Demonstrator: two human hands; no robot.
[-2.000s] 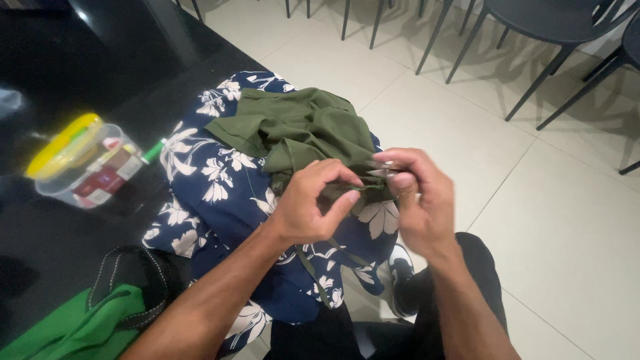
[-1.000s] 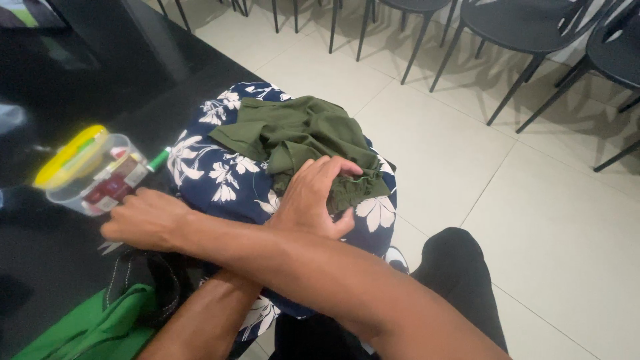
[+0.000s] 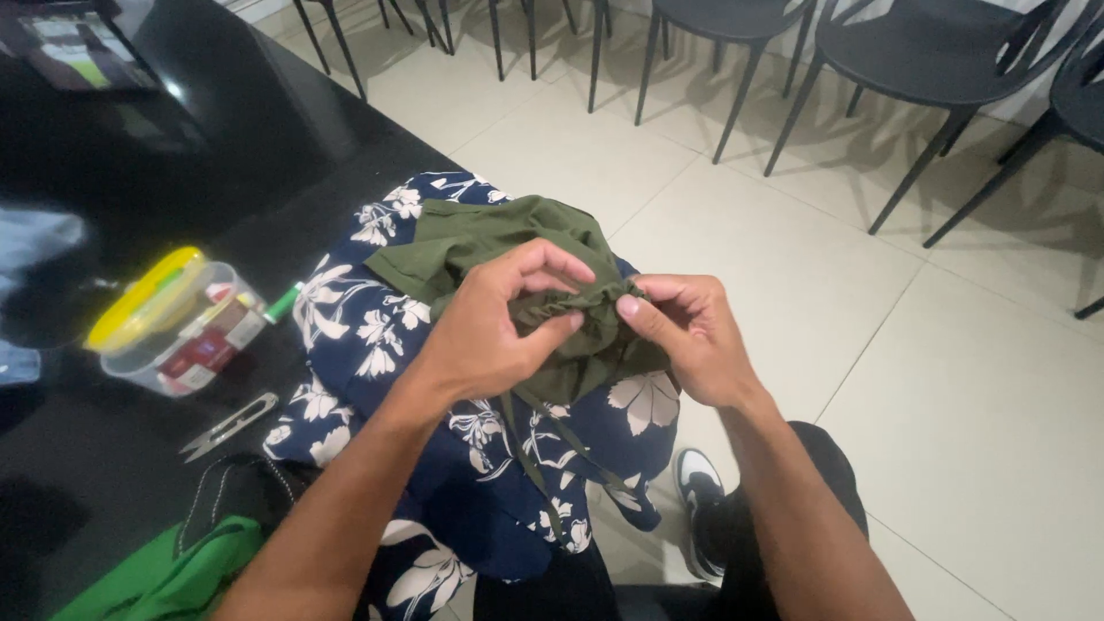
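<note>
An olive-green garment (image 3: 517, 228) with a gathered edge and hanging drawstring ends lies bunched on a navy fabric with white flowers (image 3: 371, 302). My left hand (image 3: 509, 323) holds part of the gathered edge between curved fingers and thumb. Just right of it, my right hand (image 3: 690, 332) pinches the same edge between thumb and fingertips. Metal thread snips (image 3: 231, 427) lie on the black table, left of the floral fabric. A clear plastic tub (image 3: 185, 336) with a yellow lid stands beyond them, and a green-capped marker (image 3: 285, 302) is beside it.
The glossy black table (image 3: 285, 129) fills the left side. Green cloth (image 3: 172, 569) with a black-and-white stitched cord lies at the lower left. Black chairs (image 3: 914, 52) line the far side of the tiled floor (image 3: 966, 362). My legs are below the fabric.
My right hand held the snips near the gathered edge, then reached across to the table beside the tub. Now it is back on the green garment, and the snips lie on the table.
</note>
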